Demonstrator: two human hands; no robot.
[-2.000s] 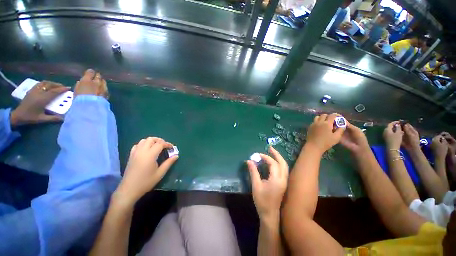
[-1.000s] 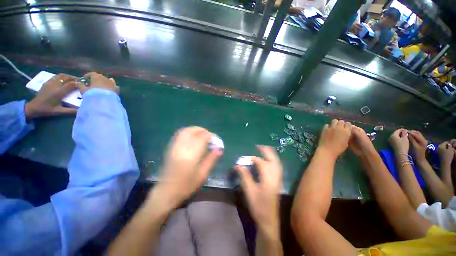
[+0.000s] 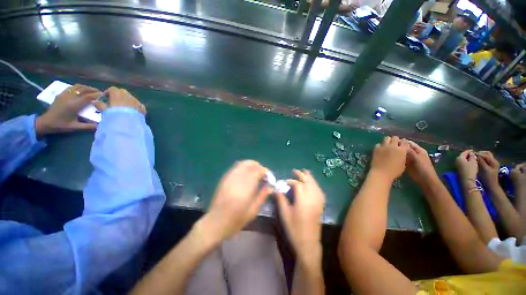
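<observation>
My left hand (image 3: 235,190) is in front of me above the bench edge. Its fingertips pinch a small bright white module (image 3: 270,177). My right hand (image 3: 303,201) is close on its right. Its thumb and fingers hold a second small whitish module (image 3: 282,186). The two modules are side by side and look to be touching or nearly so. Both are partly hidden by fingers and blurred by glare, so their faces cannot be told.
Clear square pieces (image 3: 344,161) lie loose on the green bench (image 3: 219,132) right of centre. A blue-sleeved neighbour holds a white block (image 3: 56,90) at left. A yellow-clad neighbour's arms (image 3: 369,213) reach in at right. The dark conveyor (image 3: 230,63) and a green post (image 3: 369,57) stand beyond.
My hands have come together from far apart, bringing the two modules side by side. The neighbour at right has brought both hands together, and the module seen there earlier no longer shows.
</observation>
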